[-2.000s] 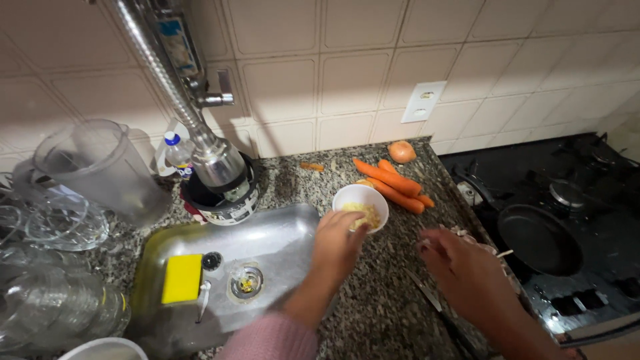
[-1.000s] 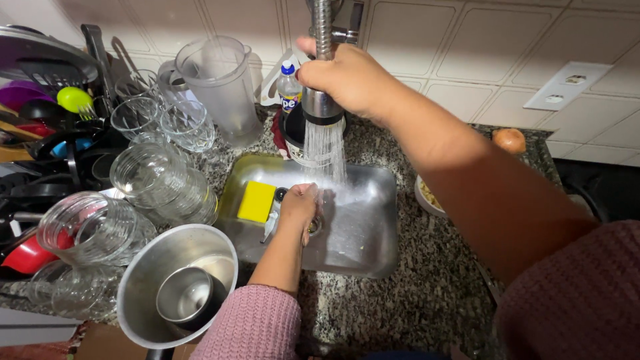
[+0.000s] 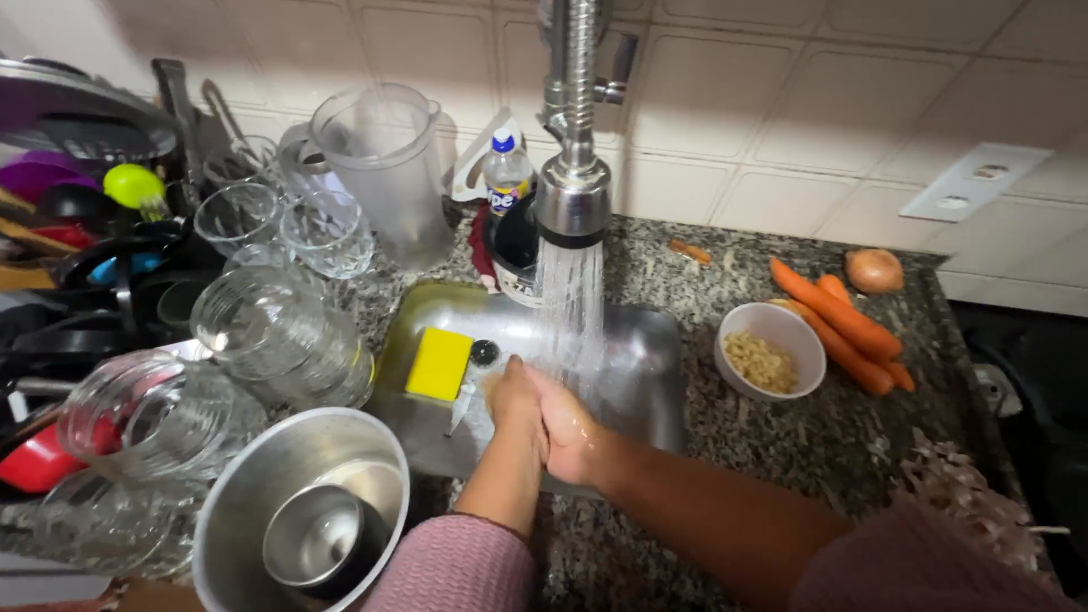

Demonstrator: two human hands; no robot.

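Observation:
Water runs in a spray from the metal faucet head [image 3: 575, 200] into the stainless steel sink [image 3: 654, 374]. My left hand [image 3: 517, 404] and my right hand [image 3: 565, 425] are pressed together over the sink, beside the falling water. The fingers overlap, so whether anything small lies between the palms is hidden. A yellow sponge [image 3: 439, 364] lies in the sink left of my hands, with a small knife-like metal piece [image 3: 461, 408] and a dark round sink stopper [image 3: 484, 353] near it. To the right stands a white bowl [image 3: 769, 351] of chopped pale pieces.
Orange carrots [image 3: 837, 314] and an onion [image 3: 875, 270] lie on the granite counter. Glass jars [image 3: 280, 331], a plastic pitcher [image 3: 382, 178] and a metal pot [image 3: 302, 510] crowd the left. A bottle [image 3: 506, 174] stands behind the sink; a black stove [image 3: 1037, 408] is at right.
My right hand has come down from the faucet head to meet my left hand. Two seconds ago my left hand was at the white bowl, and no water was running.

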